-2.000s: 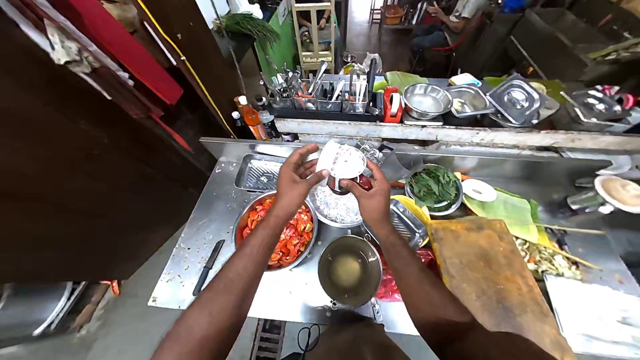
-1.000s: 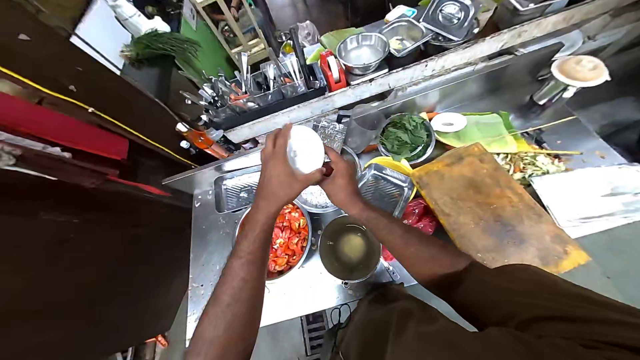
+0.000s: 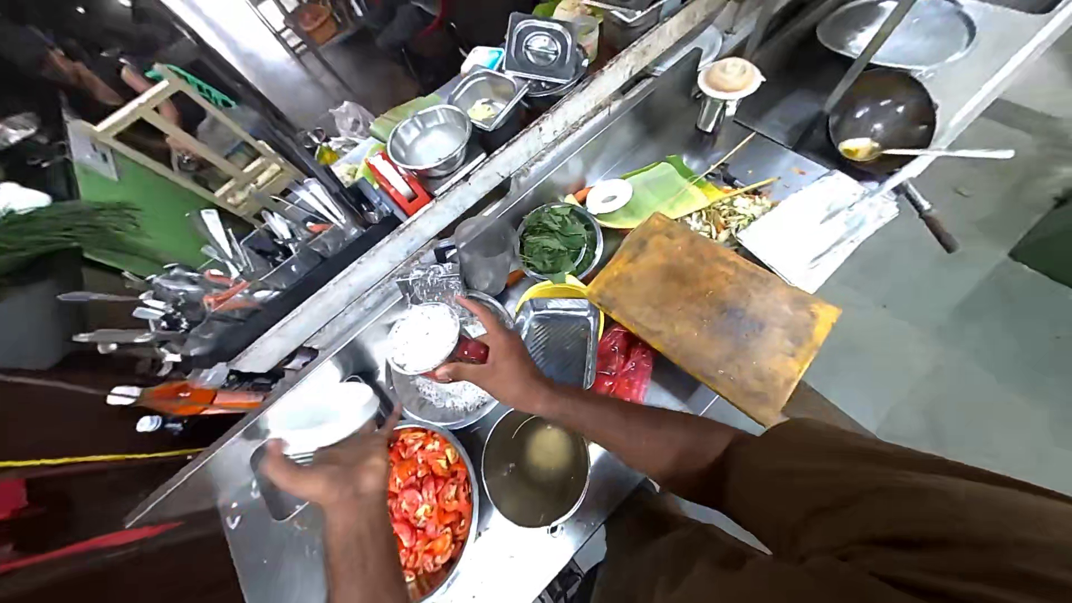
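Note:
My right hand (image 3: 494, 360) grips a small round container (image 3: 424, 338) filled with a white grated or powdery food, above a metal bowl (image 3: 444, 402) holding more of the same. My left hand (image 3: 339, 465), somewhat blurred, holds a white bowl or lid (image 3: 322, 414) out to the left. Chopped tomatoes (image 3: 427, 502) fill a large metal bowl below and between the hands. Right of it stands a metal pot (image 3: 536, 469) with cloudy liquid. Green leaves (image 3: 556, 241) lie in a metal bowl farther back, near a ribbed metal tray (image 3: 559, 339).
A stained cutting board (image 3: 712, 314) lies to the right, beside a red plastic bag (image 3: 622, 364). Behind the counter runs a ledge (image 3: 502, 172) with cutlery holders (image 3: 285, 260) and steel bowls (image 3: 430, 141). A wok (image 3: 883, 117) with a ladle stands at the far right.
My hands, close together before, are now apart. The white bowl or lid has moved left in my left hand, and the filled container shows in my right. The view has turned.

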